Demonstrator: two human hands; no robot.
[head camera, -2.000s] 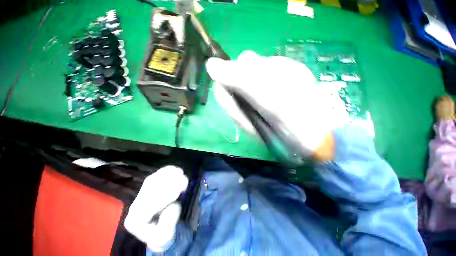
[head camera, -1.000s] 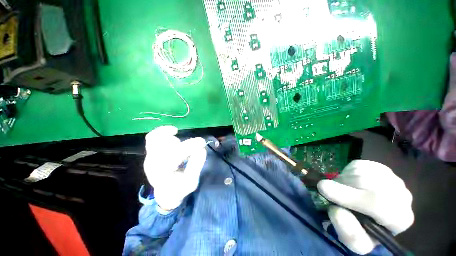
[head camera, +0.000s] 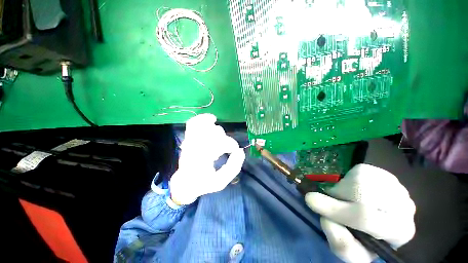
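Note:
A large green printed circuit board (head camera: 328, 120) lies on the mat, its near edge past the bench edge. My gloved right hand (head camera: 367, 205) holds a soldering iron (head camera: 279, 165) like a pen. Its tip is at a small white pad at the board's near left corner. My gloved left hand (head camera: 208, 159) pinches a thin solder wire (head camera: 248, 146), whose end is at the same pad. A coil of solder wire (head camera: 184, 38) lies on the mat left of the board.
The soldering station (head camera: 49, 43) stands at the upper left with a cord plugged in front. Black slatted racks (head camera: 87, 177) and a red panel (head camera: 54, 231) are at the lower left. A smaller green board (head camera: 328, 158) is below the large board. A person's pinkish sleeve (head camera: 436, 144) is at right.
My left hand has moved right and brought the solder wire to the pad. The iron tip has shifted slightly and stays at that corner. The view has shifted a little. Earlier, my right hand was near the station.

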